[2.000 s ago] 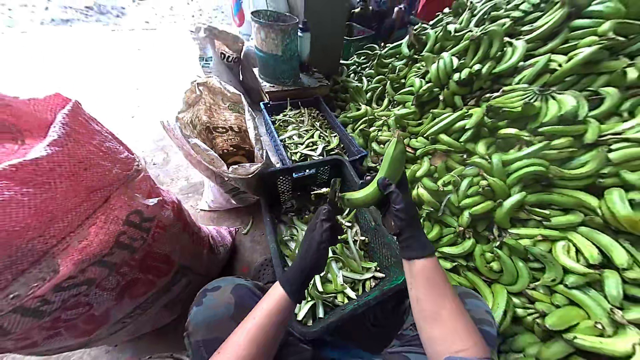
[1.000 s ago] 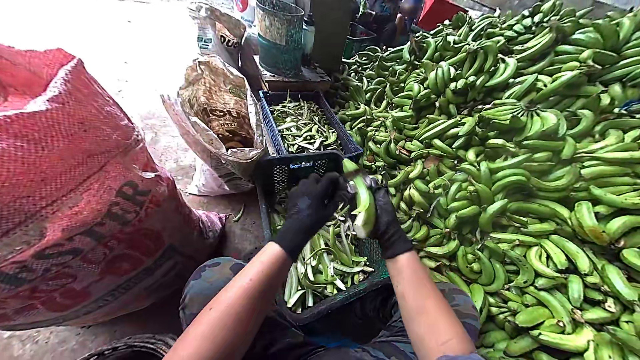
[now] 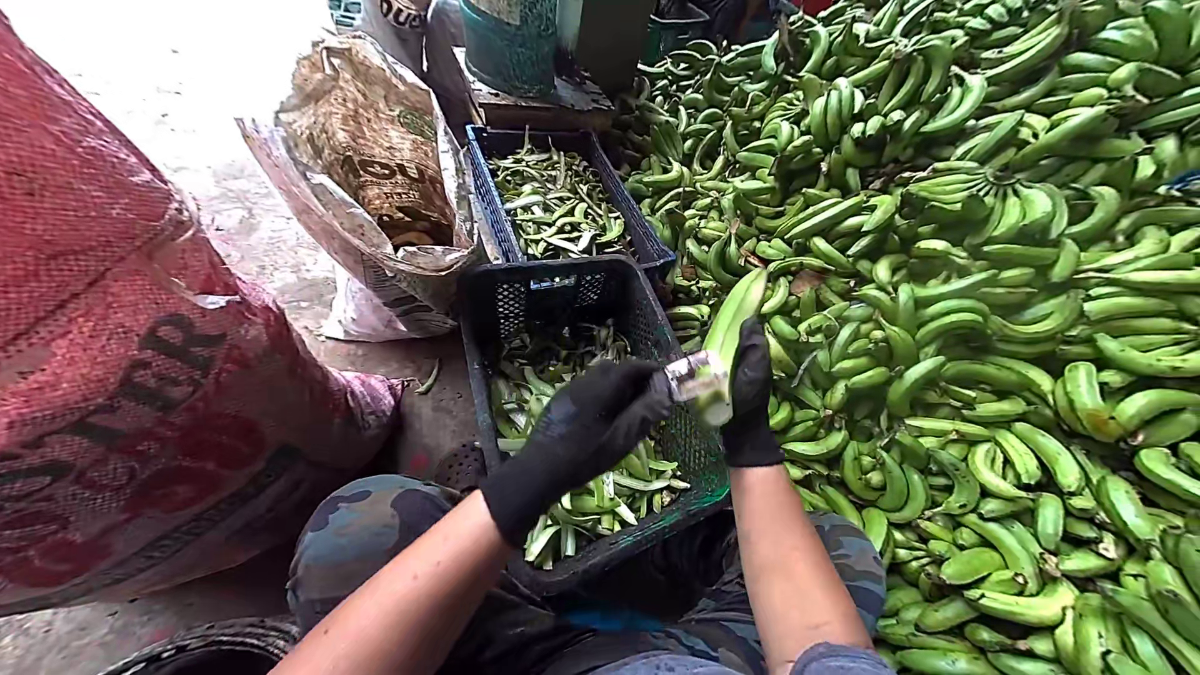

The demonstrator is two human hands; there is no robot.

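Both my hands wear black gloves. My left hand (image 3: 586, 431) is closed on the handle of a peeler (image 3: 696, 377), whose metal head lies against the lower end of a green plantain (image 3: 736, 319). My right hand (image 3: 752, 398) grips that plantain from its right side, its tip pointing up and away. Pale flesh shows at the near end. Below the hands stands a black plastic crate (image 3: 609, 548) with green peel strips (image 3: 628, 487) in it. Most of the peeler's handle is hidden by the glove.
A large heap of green plantains (image 3: 994, 309) fills the right side. A blue crate of peels (image 3: 492, 202) adjoins the black crate. Left are an open woven sack (image 3: 375, 267) and a big red mesh sack (image 3: 122, 375). A teal bucket (image 3: 511, 47) stands behind; a round black container (image 3: 220, 647) is at lower left.
Two seconds ago the plantain lay tilted nearly sideways between my hands; now it points up and away, with the peeler at its near end. The view has shifted somewhat.
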